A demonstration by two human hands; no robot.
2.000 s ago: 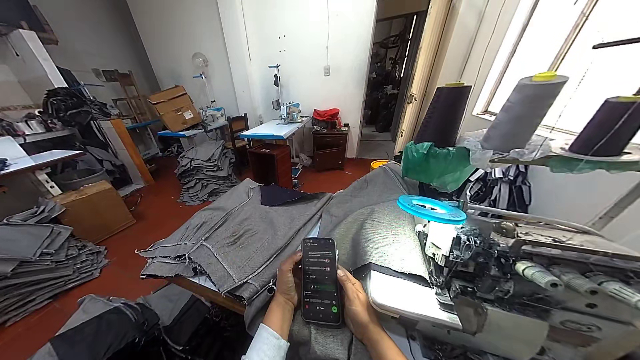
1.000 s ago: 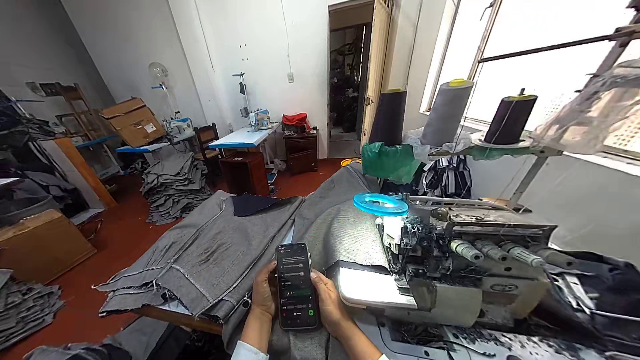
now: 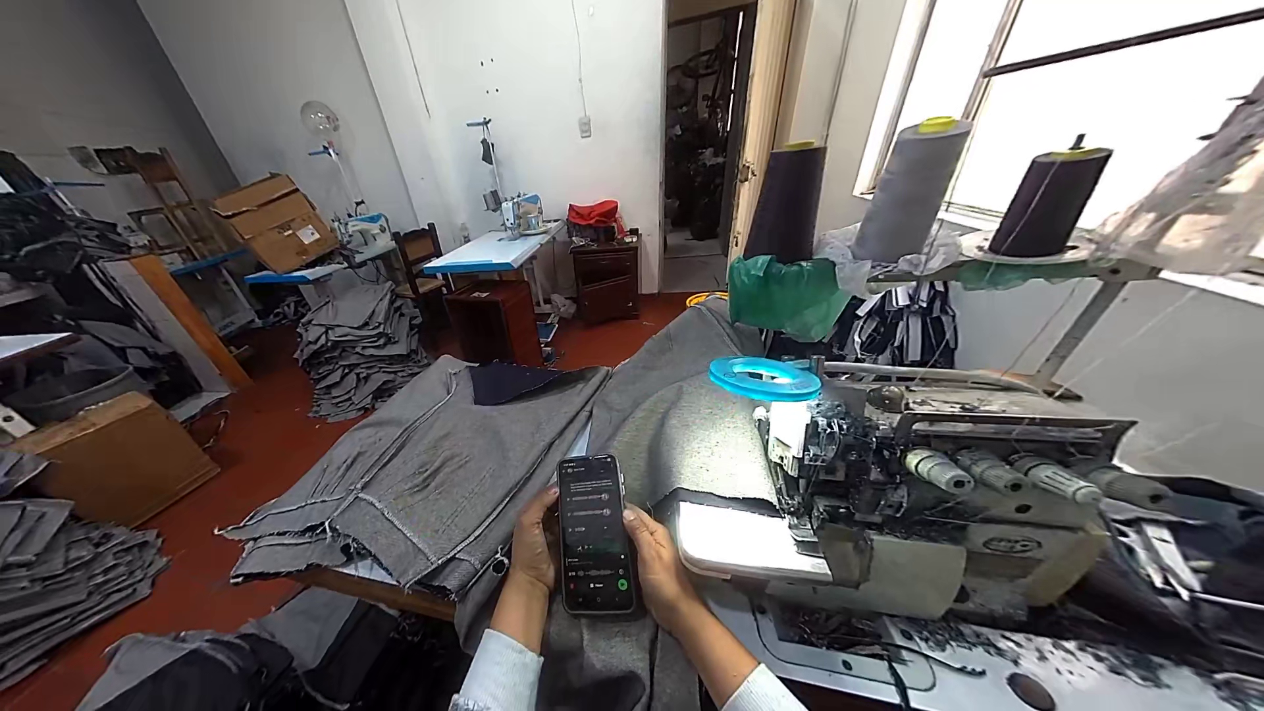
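A dark smartphone (image 3: 595, 538) with a lit screen stands upright between both hands at the lower middle. My left hand (image 3: 534, 543) grips its left edge, and my right hand (image 3: 660, 565) holds its right edge with the thumb near the screen. Grey denim trouser pieces (image 3: 425, 474) with overlocked seams lie behind and left of the phone, a dark fabric piece (image 3: 513, 381) on them. Just right of my right hand is an overlock sewing machine (image 3: 987, 494), its lamp shining on the cloth beneath a blue ring (image 3: 765, 378).
Thread cones (image 3: 913, 193) stand on a rack at the right, near green plastic (image 3: 788, 296). Stacks of grey cut fabric (image 3: 360, 346) rest on the red floor at the left, with a cardboard box (image 3: 123, 459). A white sewing table (image 3: 499, 249) stands behind.
The view has swung to the right. Both hands keep hold of the phone.
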